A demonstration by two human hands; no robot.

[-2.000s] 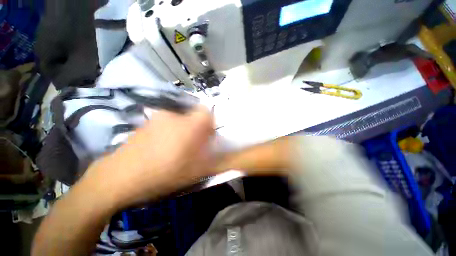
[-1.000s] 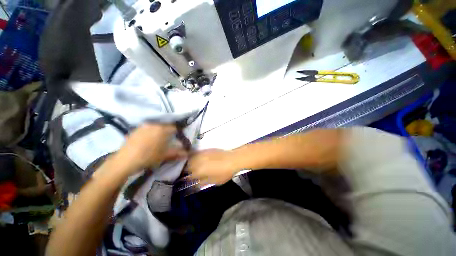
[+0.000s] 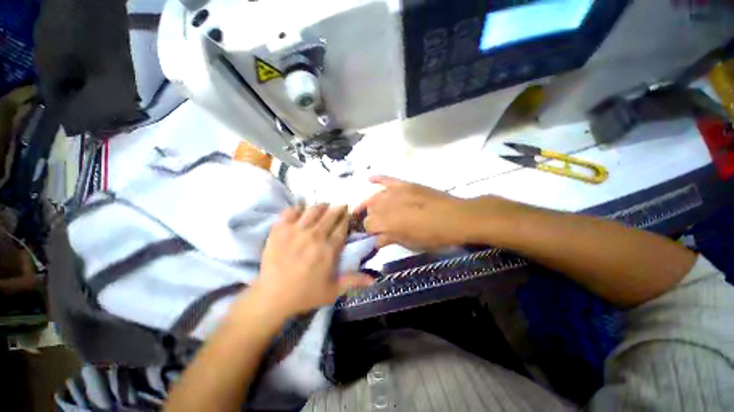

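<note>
A pale fabric panel with wavy dark stripes lies left of the needle and hangs over the table's front edge. My left hand lies on it with spread fingers, in front of the presser foot. My right hand is just right of it; its fingers are on a small dark edge of the fabric, and whether they pinch it I cannot tell. The white sewing machine head stands behind both hands. The needle is lost in glare.
Yellow-handled snips lie on the table right of my right hand. A dark grey device and a red item are at the far right. A ruler runs along the front edge. An orange-brown patch shows beside the head.
My left hand has moved right and now lies flat on the fabric. My right hand has moved up and right, nearer the presser foot. The striped panel is spread wider, and the orange-brown patch shows.
</note>
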